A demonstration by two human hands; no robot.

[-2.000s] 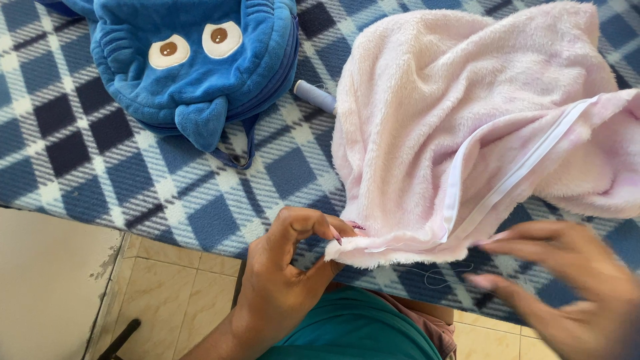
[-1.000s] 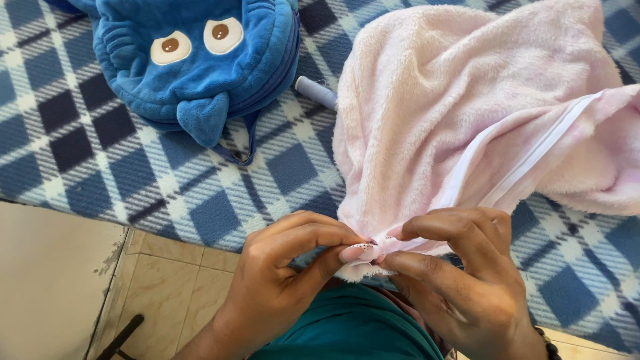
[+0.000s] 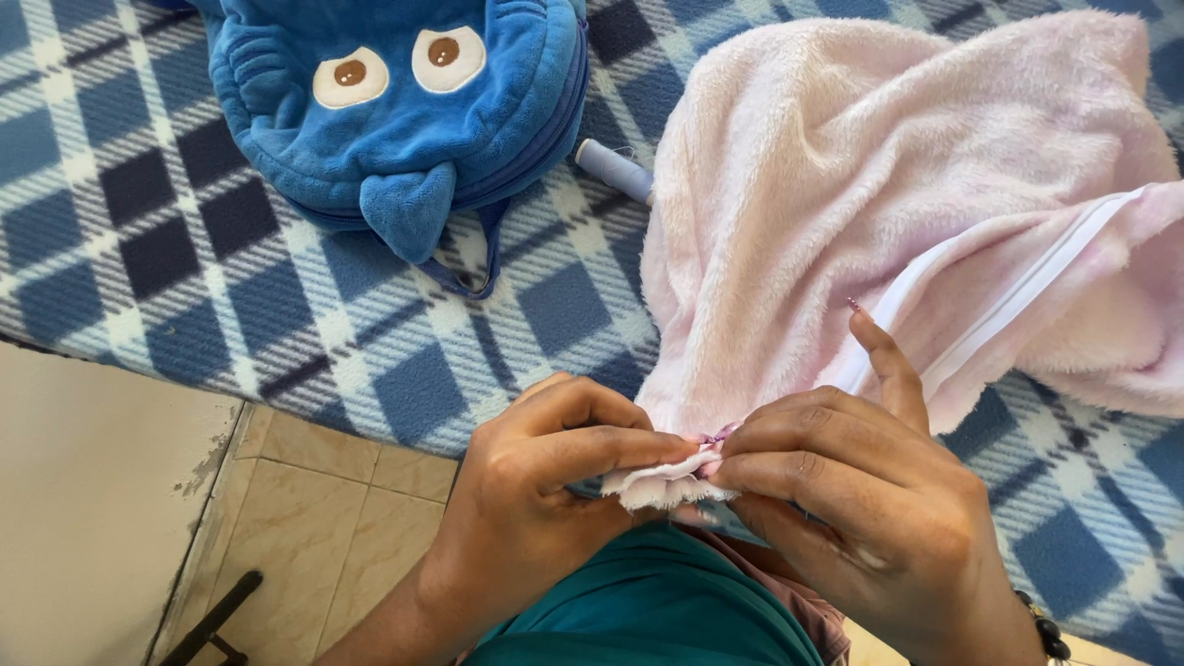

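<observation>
A pale pink plush fabric piece [image 3: 869, 185] with a white zipper [image 3: 1027, 287] sewn along it lies on the right, its near corner drawn toward my body. My left hand [image 3: 555, 472] pinches the frayed edge of that corner between thumb and fingers. Close against it, my right hand [image 3: 860, 472] grips the same edge with its fingertips, the little finger raised. The fingertips nearly meet, and whether a needle is between them cannot be told. A light blue thread spool [image 3: 614, 170] lies on its side at the fabric's left edge.
A blue plush bag [image 3: 398, 120] with embroidered eyes and a strap lies at the upper left. Both it and the fabric rest on a blue plaid fleece cloth [image 3: 416, 393], whose edge curves along the near side. Tiled floor [image 3: 296, 509] shows below.
Two seconds ago my right hand was apart from the edge at the right; it has come in beside my left hand and now grips the fabric there.
</observation>
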